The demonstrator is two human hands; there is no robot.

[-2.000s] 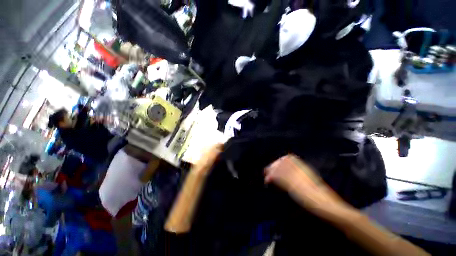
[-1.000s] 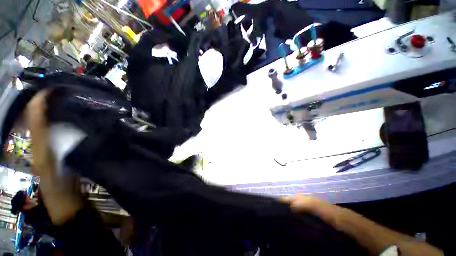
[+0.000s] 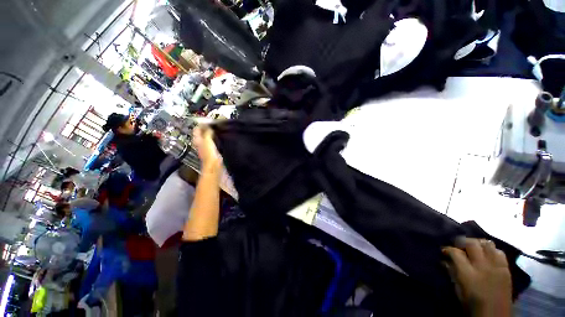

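A black garment piece (image 3: 365,192) is stretched between my two hands across the white machine table's front edge. My left hand (image 3: 206,145) holds its far left end, raised. My right hand (image 3: 480,269) grips its right end at the lower right, over the table. A white rounded patch (image 3: 319,134) shows beside the cloth near its middle. The sewing machine's end (image 3: 526,155) stands at the right, cut off by the frame, with its needle area above my right hand.
A garment pile (image 3: 347,56) with white shapes lies beyond the table (image 3: 402,133). Thread snips (image 3: 551,255) lie at the right edge, partly cut off. A person in dark clothing (image 3: 139,151) and other people are at the left, before a cluttered workshop.
The cloth has swung from the left and lies stretched over the table. My left hand is farther right in view, my right hand farther right and lower. The view has turned left.
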